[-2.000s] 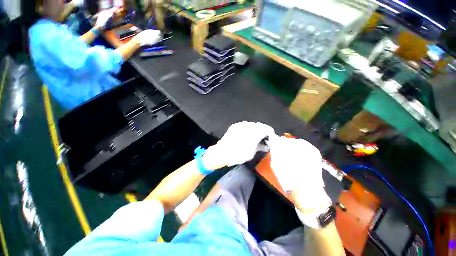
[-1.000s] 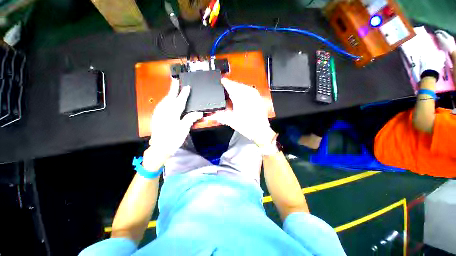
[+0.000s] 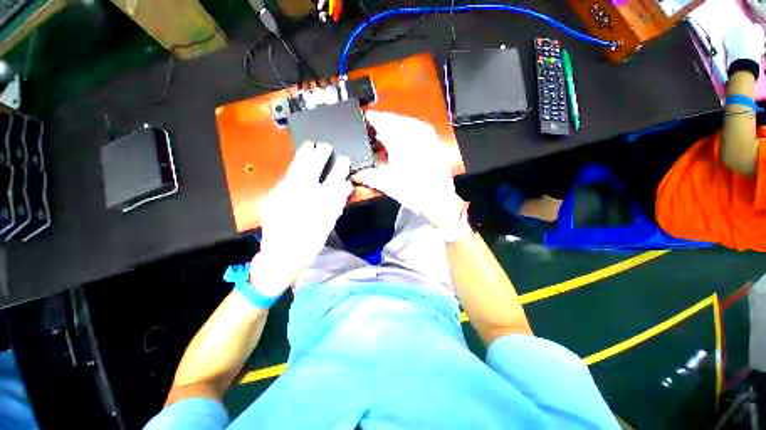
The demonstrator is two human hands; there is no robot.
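A flat black set-top box [image 3: 330, 131] lies on the orange fixture board [image 3: 239, 151], its far edge at the connector block [image 3: 323, 96]. My left hand [image 3: 304, 197], in a white glove, lies with its fingertips on the box's near left part. My right hand [image 3: 411, 164], also gloved, holds the box at its right side and near right corner. Its thumb is at the near edge. The near edge is partly hidden by the gloves. Whether the plugs are fully seated cannot be told.
One box [image 3: 487, 84] lies right of the board, beside the remote control [image 3: 551, 88] and green stick [image 3: 571, 91]. Another box [image 3: 134, 168] lies left; stacked units [image 3: 23, 172] stand far left. A blue cable [image 3: 470, 8] runs to the orange-brown test box [image 3: 634, 25]. A person's gloved hand [image 3: 744, 46] is at right.
The view has swung from the left bench to the board, then tilted slightly. Since the last earlier frame, my left hand's fingers have moved from the box's left side onto its near left top.
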